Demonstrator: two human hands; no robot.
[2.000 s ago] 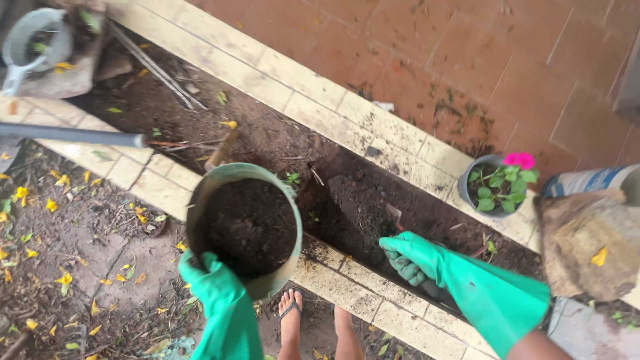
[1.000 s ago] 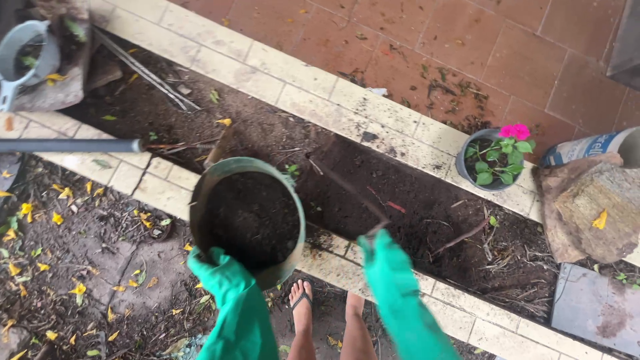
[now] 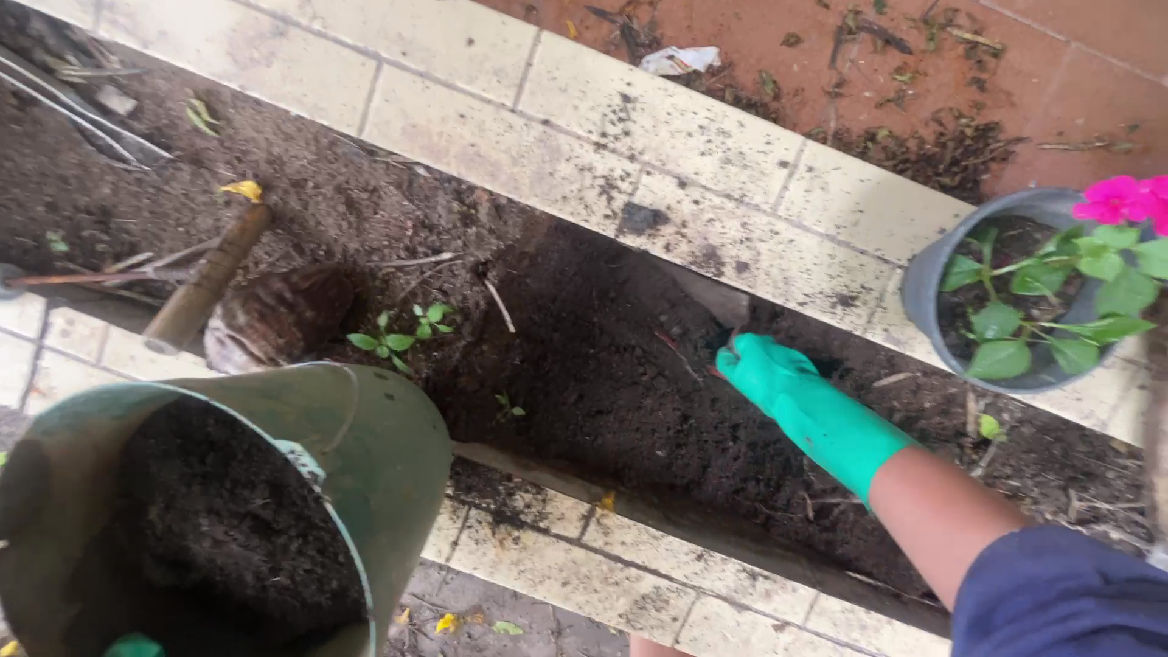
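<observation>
A green plastic bucket (image 3: 392,456) with dark soil (image 3: 237,520) inside is tilted at the lower left. Of my left hand (image 3: 134,646), only a bit of green glove shows at the bucket's near rim, gripping it; the rest is out of frame. My right hand (image 3: 776,374), in a long green rubber glove, reaches into the soil bed (image 3: 584,365). Its fingers are closed around a small hand tool, apparently a trowel, whose flat grey blade (image 3: 707,294) lies against the bed's far wall. The tool's handle is mostly hidden by the glove.
Cream tiled edging (image 3: 584,82) borders the bed on both sides. On the far edging stands a grey pot (image 3: 926,292) with a pink-flowered plant (image 3: 1013,333). A cut wooden stick (image 3: 210,278), a brown lump (image 3: 278,315) and small seedlings (image 3: 392,342) lie near the bucket.
My right hand has moved from the near side of the bed to its far side, with the tool. The bucket now tips more toward me. The view has come much closer.
</observation>
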